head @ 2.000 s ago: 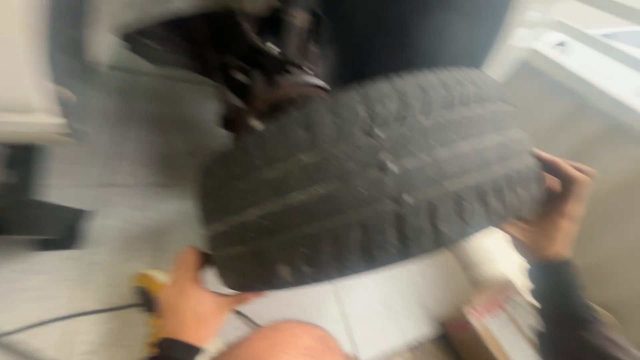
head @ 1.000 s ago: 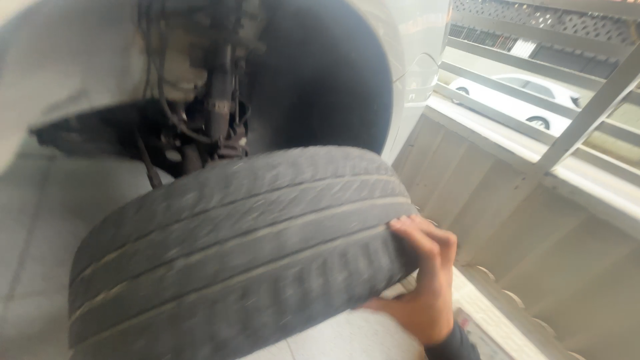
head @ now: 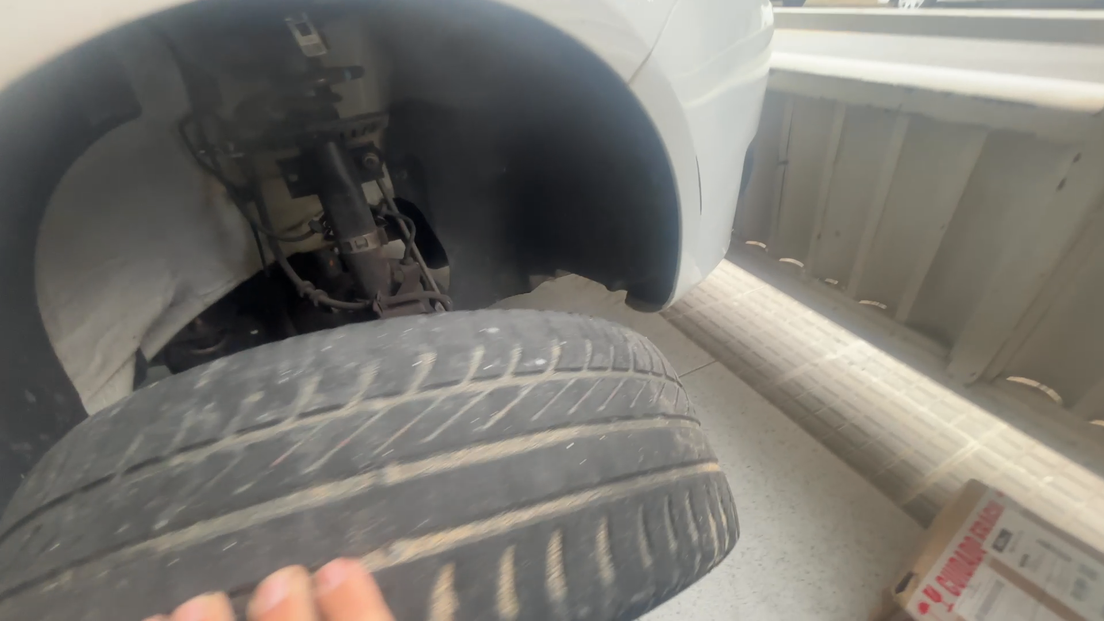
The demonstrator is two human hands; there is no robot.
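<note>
A worn black car tyre fills the lower left, tread toward me, with light-coloured grooves. Several fingertips of my left hand touch its tread at the bottom edge; the palm and thumb are out of view. My right hand is out of view. Behind and above the tyre is the open wheel arch of a white car. Inside it show a suspension strut and a dark hose or cable. The tyre hides the strut's lower end, and whether it touches the hub I cannot tell.
A cardboard box with red lettering and labels lies at the lower right. A ribbed light metal wall runs along the right side, with a strip of small tiles at its foot. Speckled pale floor shows between tyre and strip.
Two seconds ago both hands held the tyre at its ends; one second ago my right hand was on its right side. That hand has left the view, and left-hand fingertips now show on the tread.
</note>
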